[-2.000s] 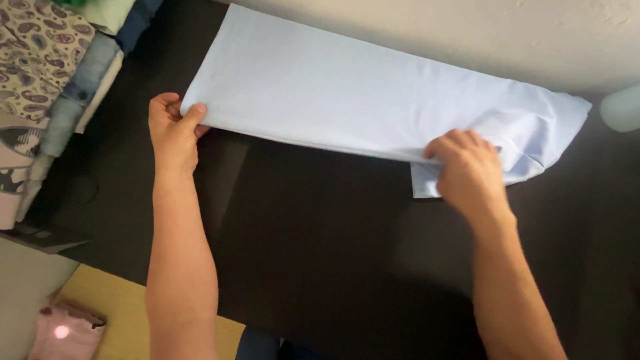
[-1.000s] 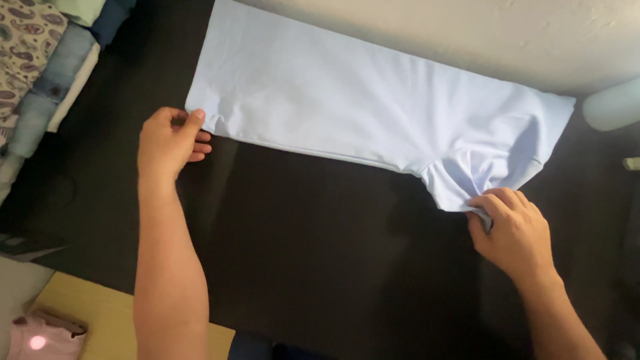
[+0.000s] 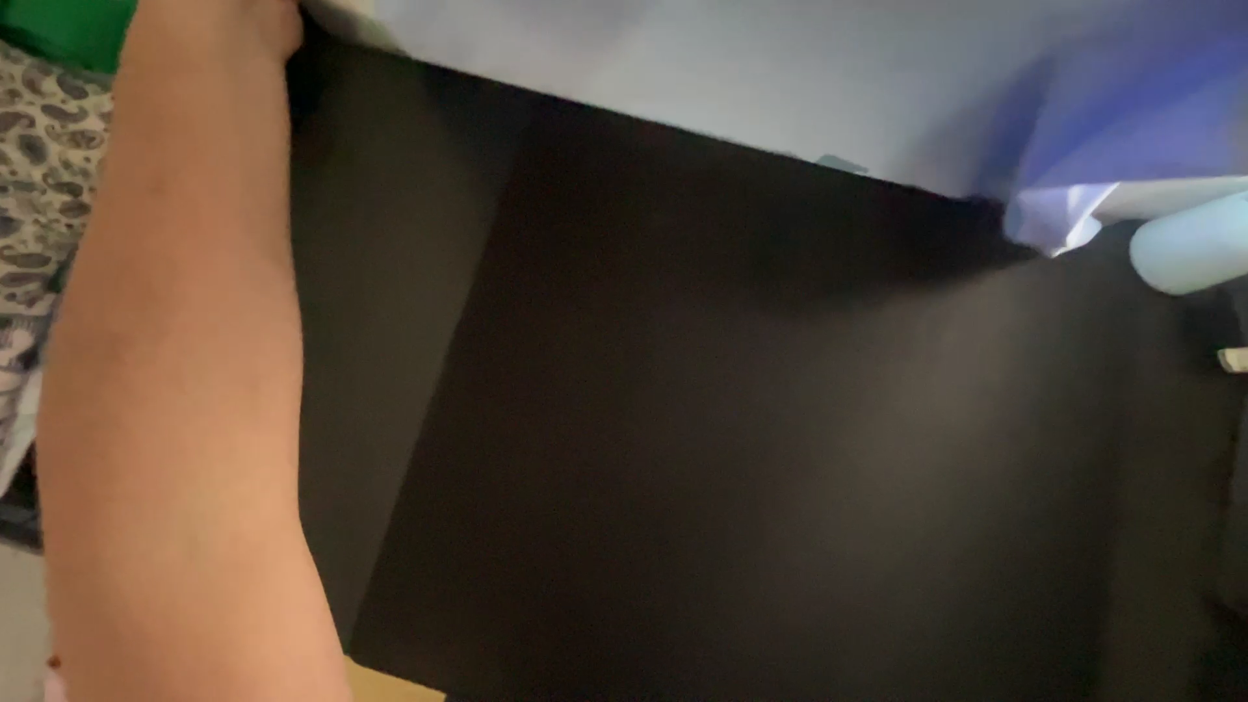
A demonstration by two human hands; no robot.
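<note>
A light blue cloth garment (image 3: 702, 78) spans the top of the view, blurred, with its lower edge raised over the dark table and a crumpled corner hanging at the right. Only part of my left hand (image 3: 278, 24) shows at the top left edge, beside the garment's left end; its fingertips are cut off, so its hold cannot be made out. My left forearm runs down the left side of the picture. My right hand is out of view.
A dark table top (image 3: 731, 419) lies below the garment. Patterned folded fabric (image 3: 44, 185) and a green cloth (image 3: 68, 29) are at the left, partly behind my forearm. A pale blue cylindrical object (image 3: 1194, 244) lies at the right, with a small pale item (image 3: 1233, 360) below it.
The garment lay folded on the table and now spans the top of the view, lifted. My left hand has moved up. My right hand, earlier at the garment's right end, has left the view.
</note>
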